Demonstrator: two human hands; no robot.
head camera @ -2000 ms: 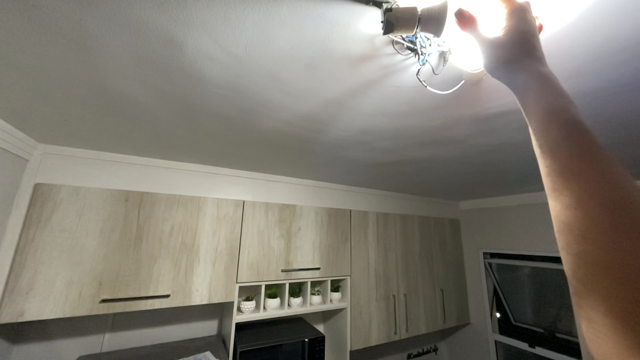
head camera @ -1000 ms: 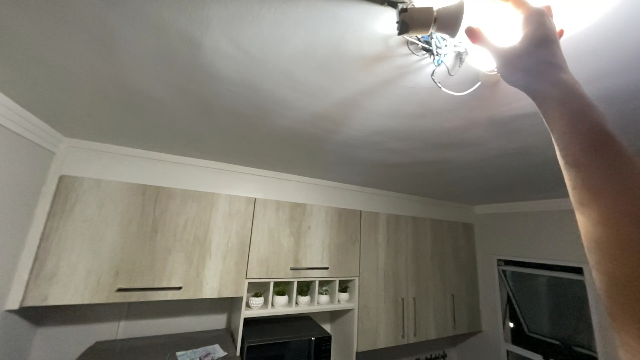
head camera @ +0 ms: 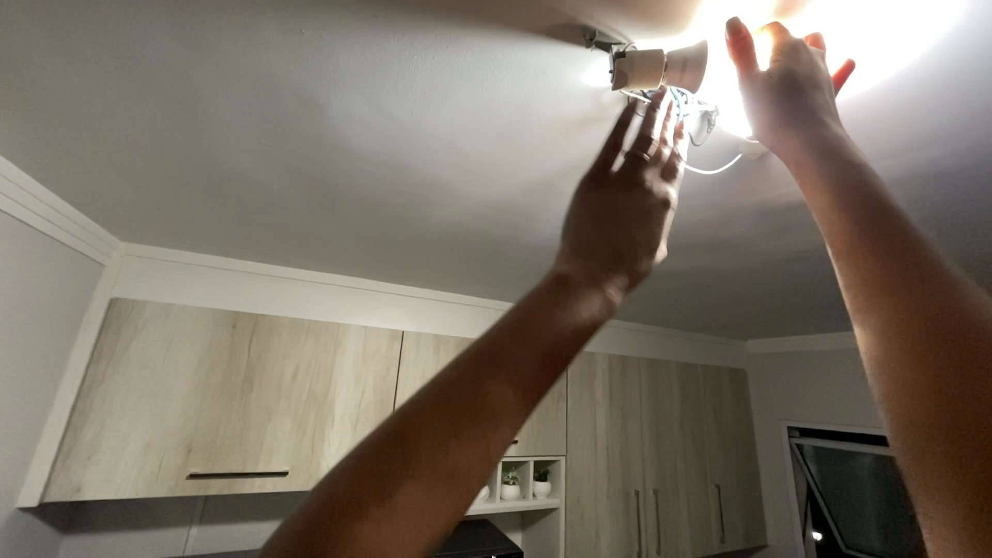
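Near the ceiling, a light bulb (head camera: pixel 687 67) with a pale conical base sits in a white lamp socket (head camera: pixel 639 70) fixed to a metal bracket. Loose wires (head camera: pixel 709 167) hang just below and to the right of it. My left hand (head camera: pixel 624 198) reaches up from below, fingers extended and a little apart, their tips at the wires under the socket; whether they touch is unclear. My right hand (head camera: pixel 790 93) is raised by the lit bulb, fingers spread and curved. Glare hides the bulb's globe, and I cannot tell whether the right fingers grip it.
Wood-look wall cabinets (head camera: pixel 248 395) with dark handles run along the far wall. Beneath them are a small cubby shelf (head camera: pixel 518 505) with potted plants and a dark appliance (head camera: pixel 479 539), partly behind my left arm. A tilted window (head camera: pixel 860 496) is at lower right.
My left hand has come into view and risen to the wires below the socket. My right hand stays raised by the bright bulb, its fingers now more visibly spread.
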